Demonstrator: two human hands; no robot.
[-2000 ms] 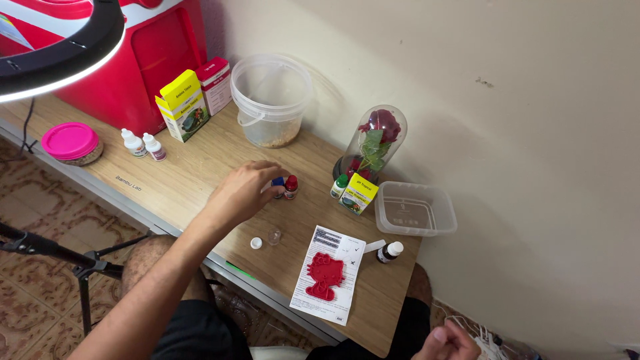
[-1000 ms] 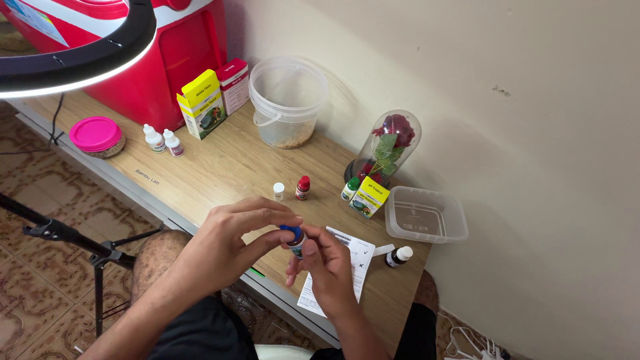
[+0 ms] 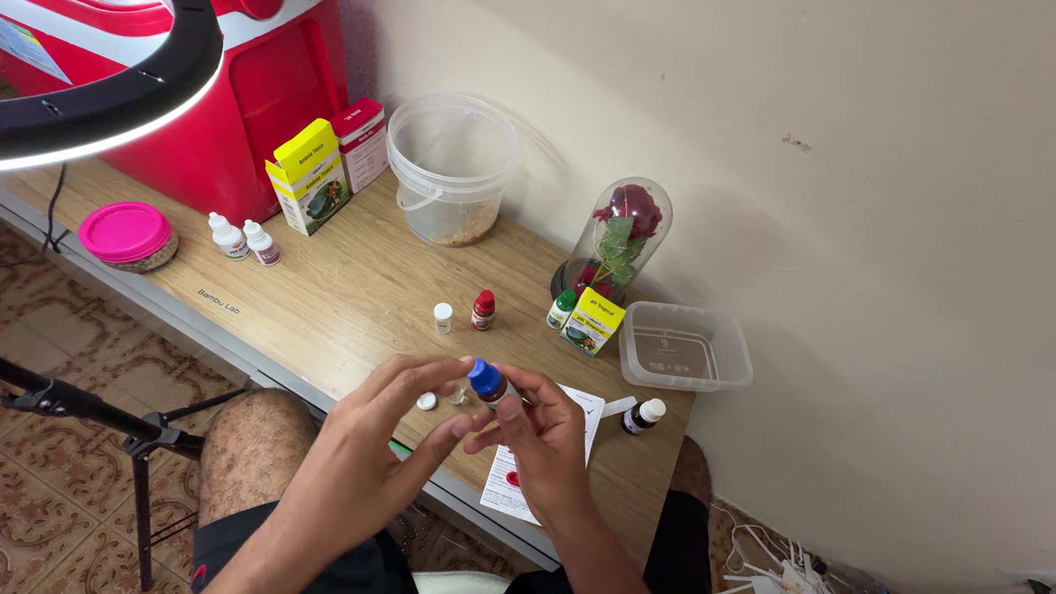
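Note:
My right hand (image 3: 540, 437) holds a small dark bottle with a blue cap (image 3: 484, 377) upright above the front of the table. Beside it my left hand (image 3: 388, 437) has its fingers spread, the fingertips close to the cap; whether they touch it I cannot tell. Under the hands lies a printed sheet (image 3: 582, 404) with a red shape, mostly hidden. A white cap (image 3: 426, 401) and a small clear vial (image 3: 456, 394) are just behind the left hand. Farther back stand a white-capped vial (image 3: 443, 318) and a red-capped bottle (image 3: 483, 311).
A green-capped bottle (image 3: 561, 308) and yellow box (image 3: 592, 322) stand before a rose dome (image 3: 623, 235). At right are a clear tub (image 3: 686, 346) and a white-capped dark bottle (image 3: 643, 416). A bucket (image 3: 452, 165), boxes, dropper bottles and a pink-lidded jar stand farther left. A ring light (image 3: 107, 107) overhangs upper left.
My left hand, earlier at the bottles near the red cap, has come forward. My right hand has risen from the lower right and holds the blue-capped bottle. The left fingers have since spread off the cap.

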